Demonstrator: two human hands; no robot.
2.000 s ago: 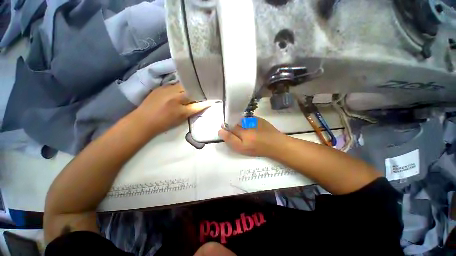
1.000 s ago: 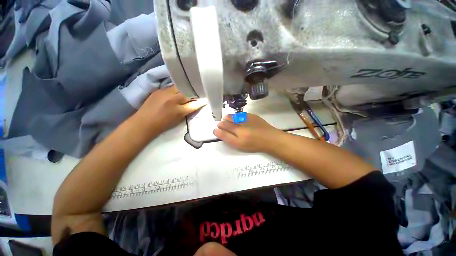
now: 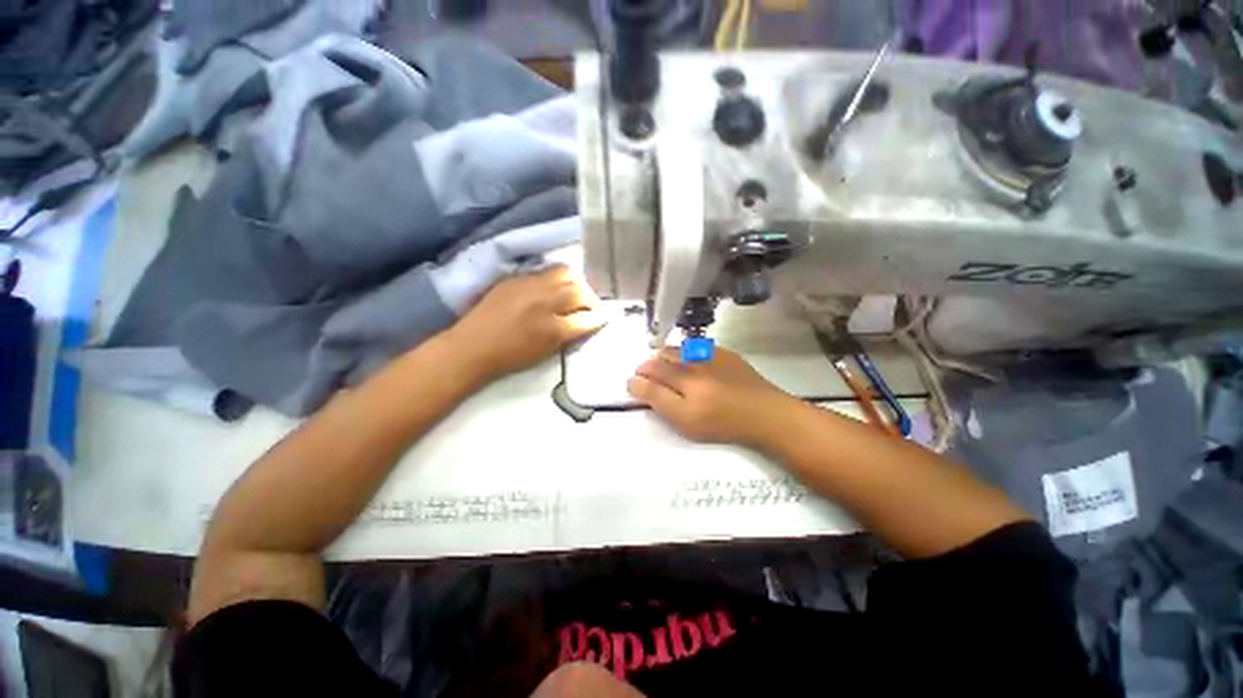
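Observation:
The off-white sewing machine head (image 3: pixel 872 205) spans the upper right, with a bright blue part (image 3: pixel 698 349) near the needle. Grey garment cloth (image 3: pixel 341 232) lies heaped left of the machine head and reaches toward the needle. My left hand (image 3: pixel 525 321) lies at the cloth's near edge, left of the needle, fingertips in bright light; what it grips cannot be told. My right hand (image 3: pixel 702 396) is just in front of the blue part, fingers bent together over the shiny needle plate (image 3: pixel 600 375). Any cloth under its fingertips is too small or glared to tell.
Snips with orange and blue handles (image 3: pixel 872 389) and beige cord (image 3: pixel 930 357) lie under the machine arm. A grey piece with a white label (image 3: pixel 1091 494) is at the right. A printed ruler (image 3: pixel 464 509) runs along the white table's (image 3: pixel 436 464) near edge. Purple cloth (image 3: pixel 981 34) is behind.
The camera view has shifted, showing more of the machine's top and the area behind. Both hands keep nearly the same places at the needle plate.

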